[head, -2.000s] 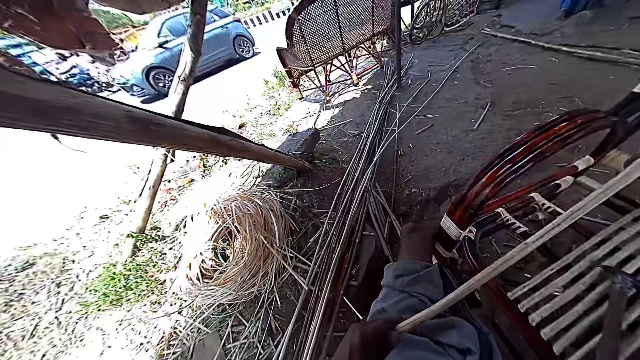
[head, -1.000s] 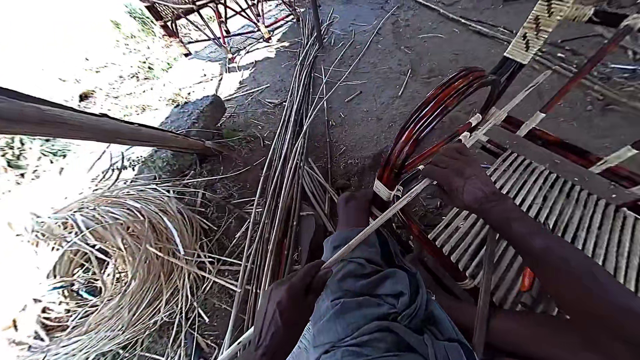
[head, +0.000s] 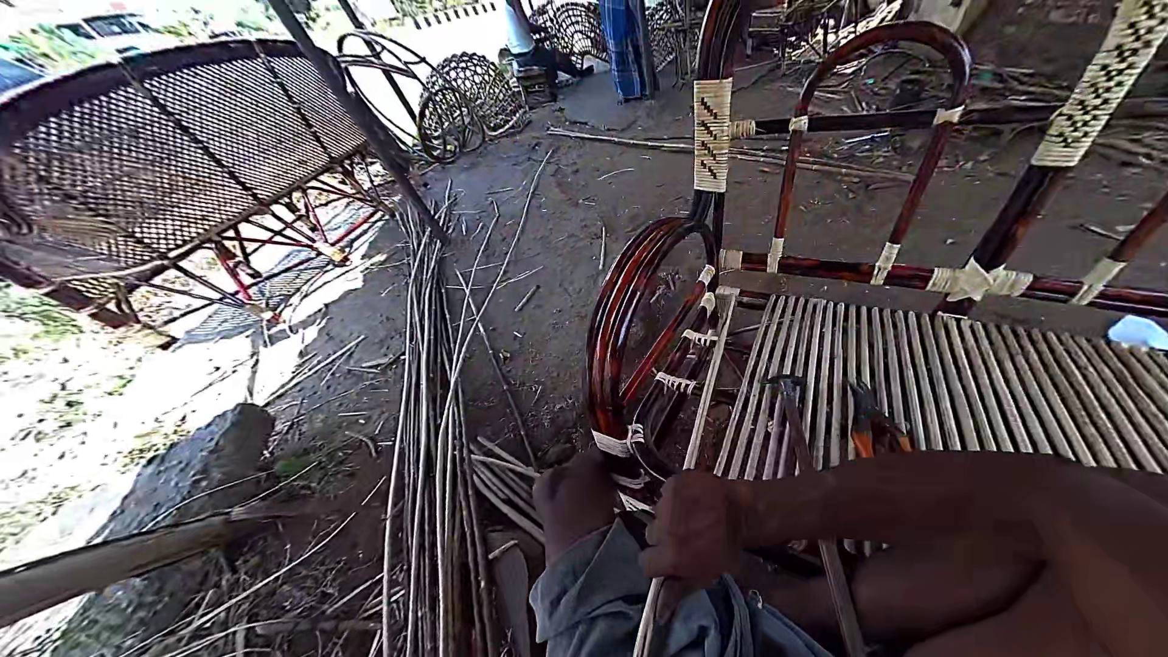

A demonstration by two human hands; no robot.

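My right hand is closed around a long pale cane pole, whose far end reaches the near left corner of a rattan bench's slatted seat. The pole's lower part runs down over my grey-clad lap. My left hand is not in view. Beside the right hand, the bench's looped armrest is dark reddish cane with pale bindings. A hammer lies with its head on the slats, its handle passing behind my forearm. Pliers with orange grips rest on the slats beyond that forearm.
Long thin canes lie in a bundle on the ground at my left, near a rock and a wooden pole. A woven rattan settee stands far left. A person sits in the background.
The view has swung right and up. My left hand, on the pole one second ago, has gone out of view. The right hand has moved nearer my lap, and the pole now lies along the seat's left edge.
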